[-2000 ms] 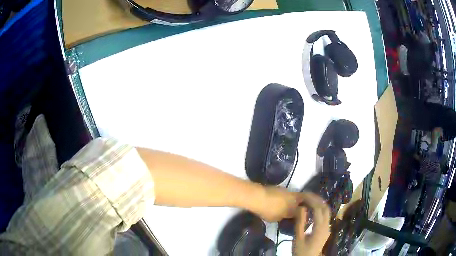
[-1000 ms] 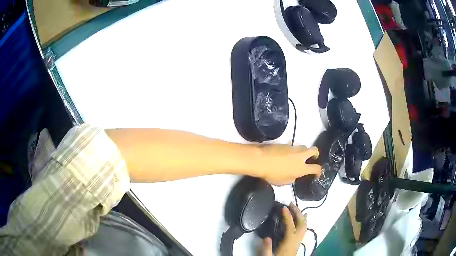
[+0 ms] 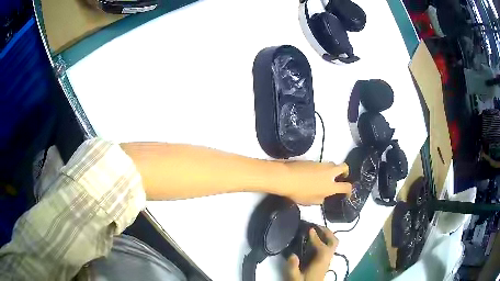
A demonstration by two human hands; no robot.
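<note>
An oval black base unit [image 3: 353, 192] with crinkled clear film lies on the white sheet, and my left hand [image 3: 323, 184] grips its near side, fingertips partly hidden. My right hand [image 3: 315, 252], cut off by the bottom edge, holds one cup of black over-ear headphones [image 3: 281, 231], whose other cup and band lie to its left. A thin black cord [image 3: 346, 225] loops beside the base. A second oval base [image 3: 284, 101] stands above my left forearm, with a cord at its side.
Folded headphones lie at the upper right [image 3: 331, 30], right of centre [image 3: 373, 110] and beside the held base [image 3: 391, 170]. More bases [image 3: 411, 225] sit on cardboard at the lower right, near a dark post [image 3: 463, 206]. Brown cardboard [image 3: 71, 24] holds a dark object at the upper left.
Since two seconds ago, my left hand has settled on the oval base and my right hand has come onto the headphone cup. The view has shifted. Little differs from one second ago.
</note>
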